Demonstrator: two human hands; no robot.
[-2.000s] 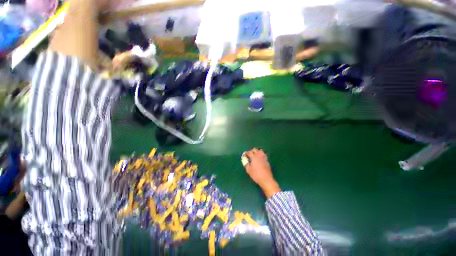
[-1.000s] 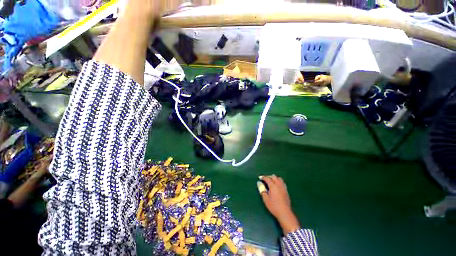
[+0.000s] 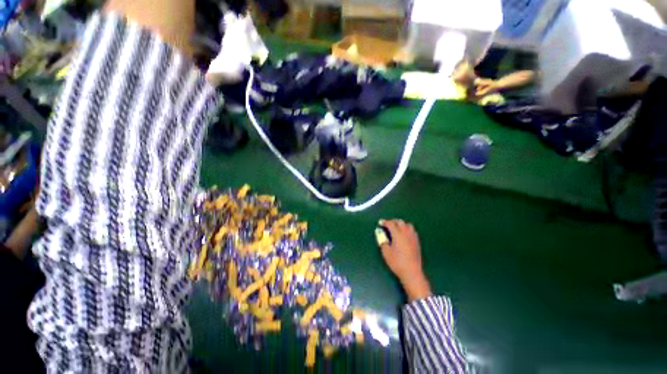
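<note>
My right hand [image 3: 402,250] rests on the green bench [image 3: 512,277], back up, fingers curled down. A small whitish patch shows at the thumb side; I cannot tell if it is a finger cot or a held part. My left striped sleeve and bare forearm rise along the left side, and the left hand is beyond the top edge. A heap of small silvery parts with yellow tabs [image 3: 267,263] lies between the left sleeve and my right hand. Black fan parts [image 3: 333,172] stand behind the heap.
A white cable [image 3: 409,146] loops over the bench. A round bluish-grey part [image 3: 475,151] lies behind my right hand. Dark parts [image 3: 329,84] pile along the far side. Another person's hands [image 3: 479,82] are at the far edge. A dark ribbed fan is cut off at right.
The view has shifted over the bench. The raised left arm has stayed in view with its hand out of picture. My right hand has stayed on the bench in much the same pose.
</note>
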